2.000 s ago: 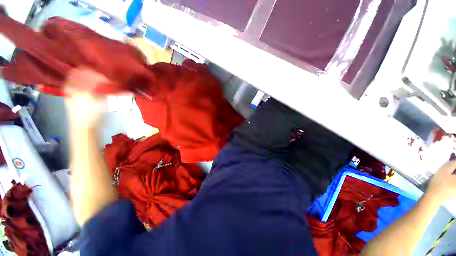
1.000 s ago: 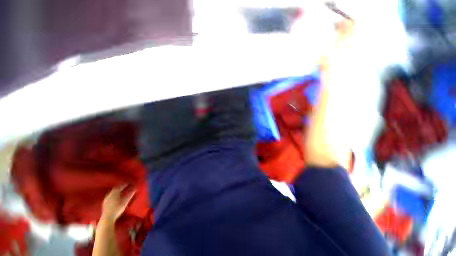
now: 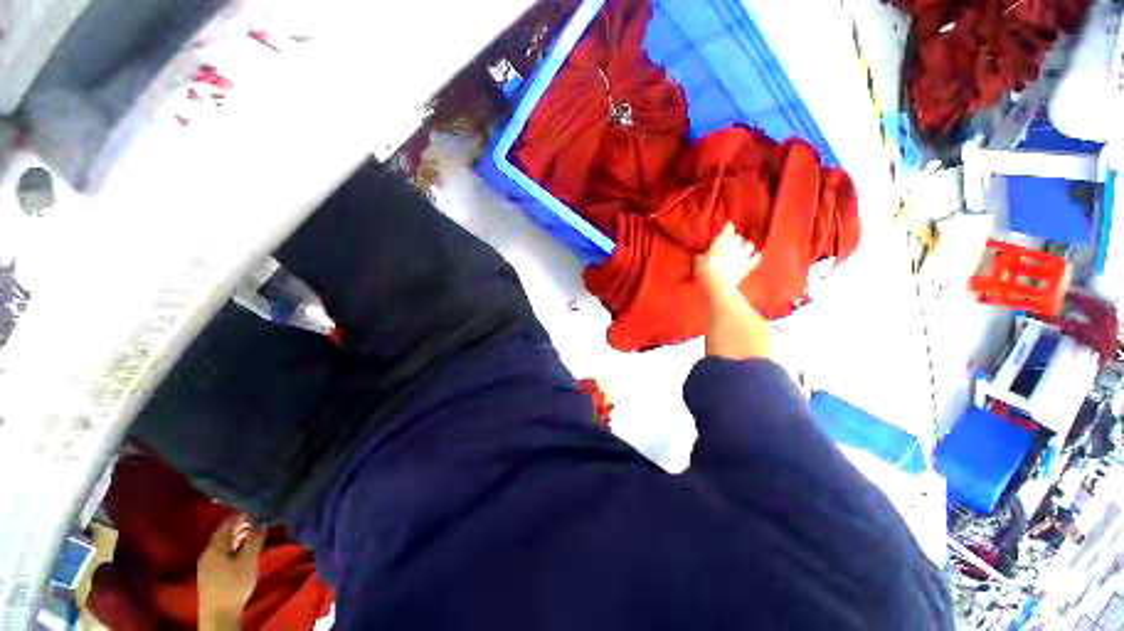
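Note:
My right hand point(image 3: 730, 261) is closed on a red garment point(image 3: 789, 228) that hangs over the near rim of the blue plastic bin point(image 3: 555, 212). More red cloth with a small shiny zip pull point(image 3: 620, 115) lies inside the bin. My left hand point(image 3: 234, 549) is low at the left, against a dark red garment heap point(image 3: 160, 505) beside my lap. Its fingers look bent, but whether they grip the cloth cannot be told. Part of that heap is hidden by my legs.
The white machine table's edge point(image 3: 185, 296) curves along the left, with red scraps on top. At the right are a red plastic stool point(image 3: 1021, 277), a blue stool seat point(image 3: 986, 459), a light-blue box point(image 3: 868, 429) and another red garment pile point(image 3: 974, 56). Yellow-black tape runs along the floor.
The view has turned right towards the bin. My right hand has moved from the table area down onto the red garment at the bin. My left hand stays by the lap heap.

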